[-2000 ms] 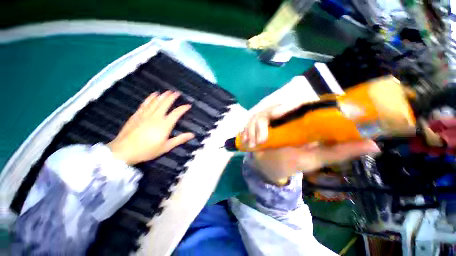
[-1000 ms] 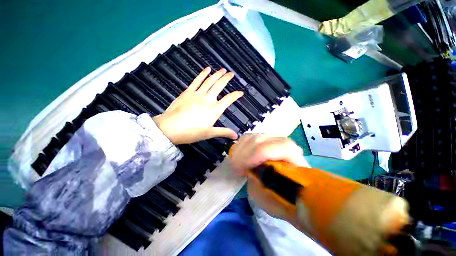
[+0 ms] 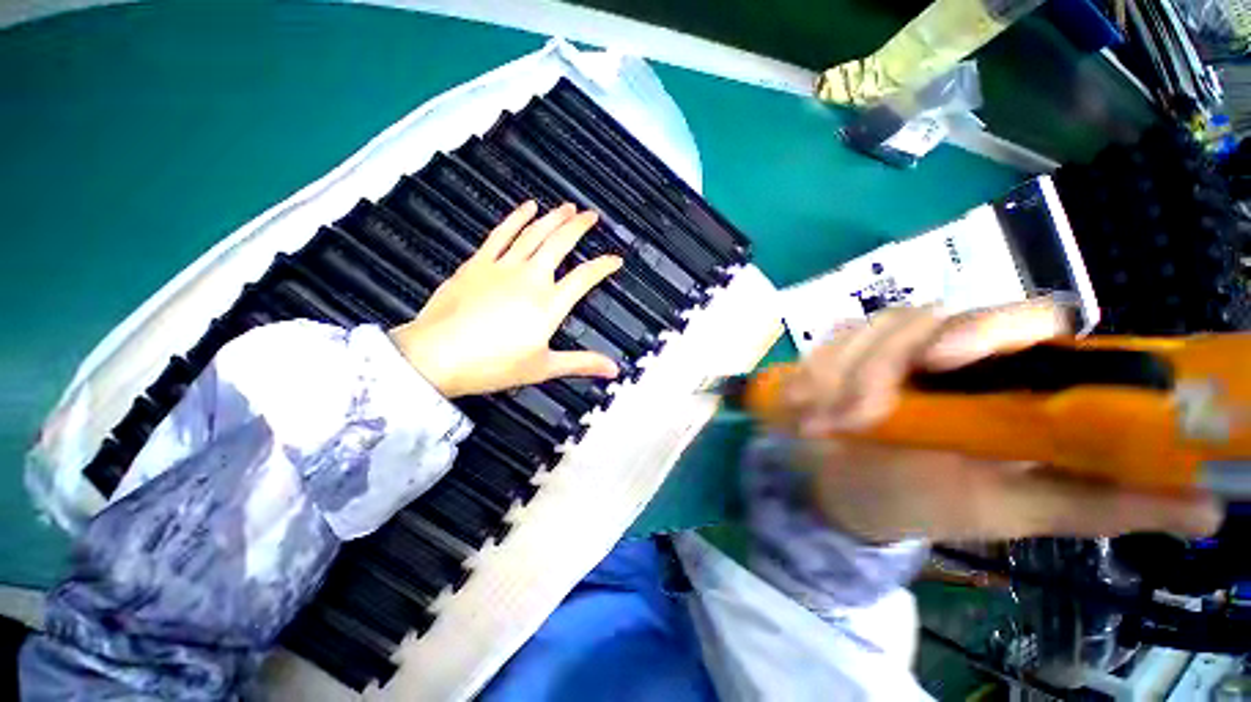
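Observation:
Black ribbed parts (image 3: 398, 261) lie side by side in a slanted row on a white foam liner (image 3: 549, 549). My left hand (image 3: 508, 309) lies flat on the parts with its fingers spread, holding nothing. My right hand (image 3: 892, 425) is closed around an orange electric screwdriver (image 3: 1043, 425) and is blurred. The screwdriver lies nearly level, its dark tip pointing left, right of the part ends and apart from them. Its rear runs off the right edge. A white screw feeder (image 3: 947, 268) stands beyond my right hand, which partly hides it.
The green bench top (image 3: 124, 137) lies around the liner. A post wrapped in yellowish tape (image 3: 906, 62) and a small clear bag with a label (image 3: 916, 130) are at the far edge. Dark bumpy parts (image 3: 1166, 233) lie beyond the feeder. Metal items show at lower right.
The screwdriver tip has moved from the part ends off to the right, and the tool has swung nearly level. It covers part of the feeder. My left hand stays on the parts; the view has shifted slightly.

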